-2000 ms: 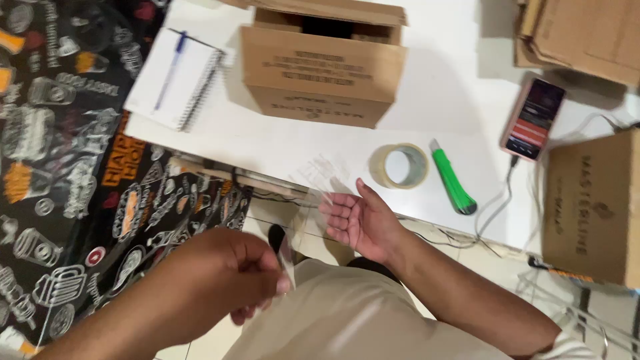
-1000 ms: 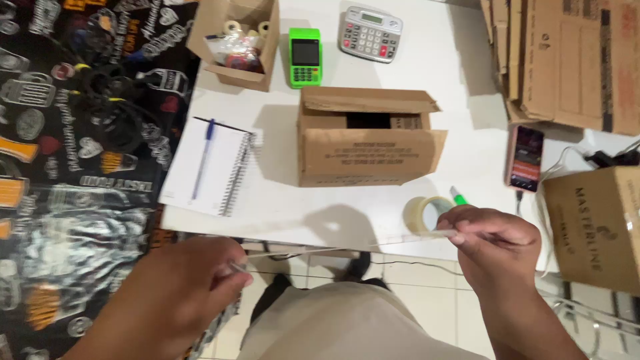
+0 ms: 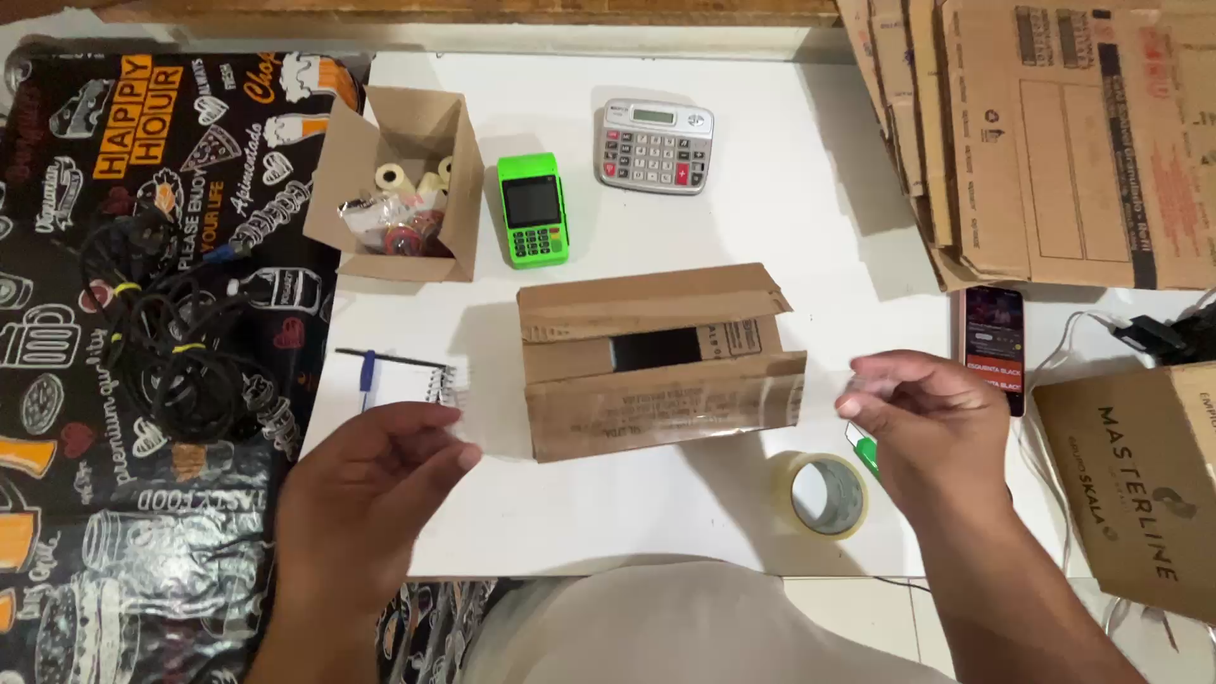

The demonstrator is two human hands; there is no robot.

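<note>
A cardboard box (image 3: 665,408) with partly raised flaps stands on the white table, a dark item showing through its opening. To its left, my left hand (image 3: 366,503) holds a barely visible end of clear adhesive tape at its fingertips, over the notebook (image 3: 404,385). On the other side, my right hand (image 3: 936,427) pinches clear tape between thumb and fingers. The span between the hands is too transparent to trace fully. A roll of clear tape (image 3: 826,496) lies near the front edge, beside a green utility knife (image 3: 865,454) partly hidden by my right hand.
Behind are a small open box (image 3: 461,204) of rolls and bagged items, a green card terminal (image 3: 533,211) and a calculator (image 3: 655,145). Flattened cardboard (image 3: 1035,142), a phone (image 3: 993,332) and another box (image 3: 1130,484) are at right. Black cables (image 3: 180,332) lie left.
My hands, low in front of the table a second ago with a clear strip stretched between them, are now over the table on either side of the box. The view has shifted.
</note>
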